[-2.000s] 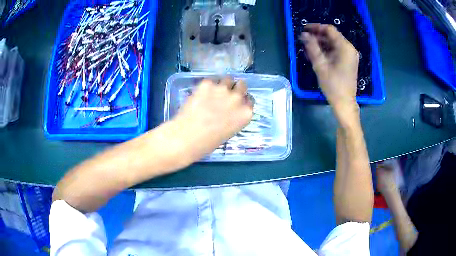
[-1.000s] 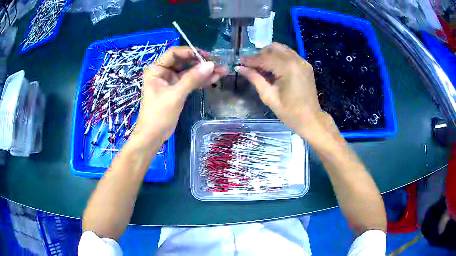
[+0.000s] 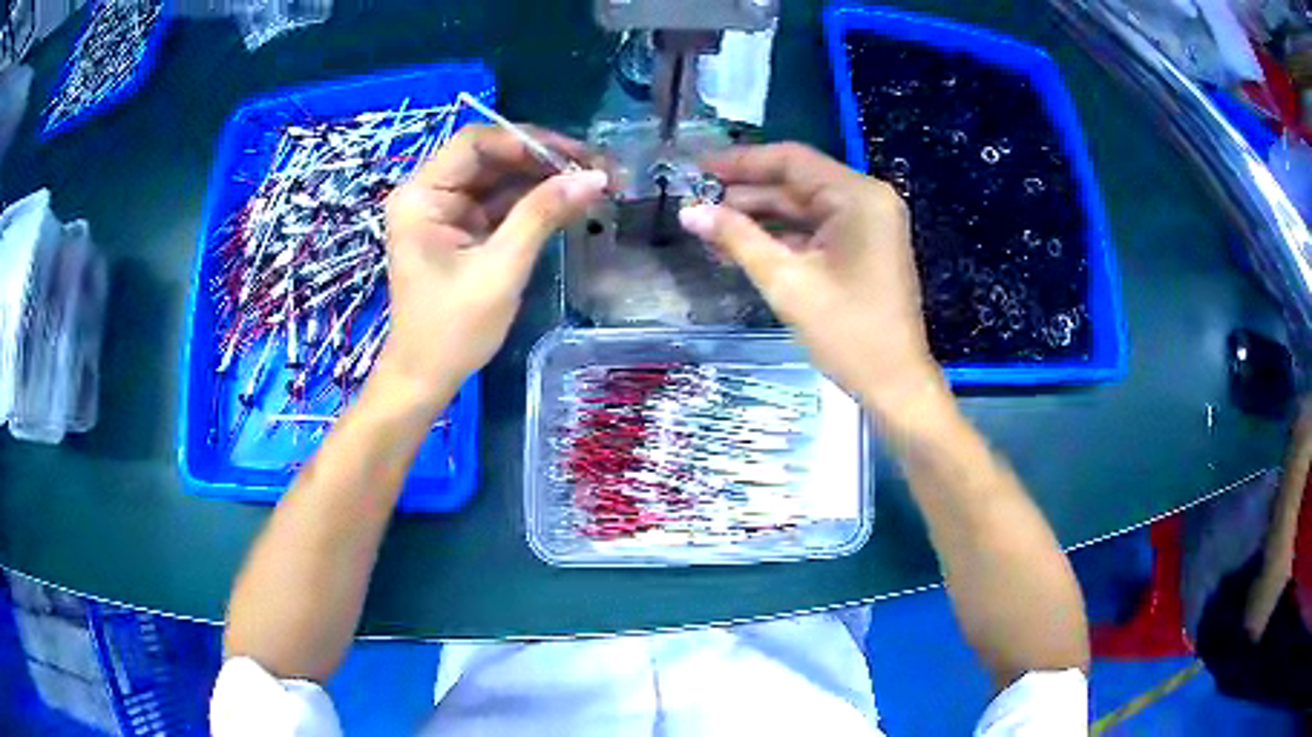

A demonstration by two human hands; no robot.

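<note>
My left hand (image 3: pixel 482 238) holds a thin white stick part (image 3: pixel 507 127) between thumb and fingers, its white end pointing up and left. My right hand (image 3: pixel 806 238) pinches a small ring (image 3: pixel 707 189) between thumb and forefinger. Both hands are bare and face each other in front of the press fixture (image 3: pixel 663 195), with a small gap between their fingertips. The dark press ram (image 3: pixel 671 87) stands above the fixture. The stick's far end is hidden by my left fingers.
The left blue tray (image 3: pixel 202 418) holds jumbled sticks. The right blue tray (image 3: pixel 1108 288) holds small rings. A clear box (image 3: pixel 535 446) with lined-up sticks lies nearest me. Clear containers (image 3: pixel 58 324) stand far left. A person's arm (image 3: pixel 1281 533) shows at the right edge.
Both hands came from the clear box and ring tray to the press. Over the last second the right fingers moved slightly away from the fixture, showing the ring. The camera view has shifted.
</note>
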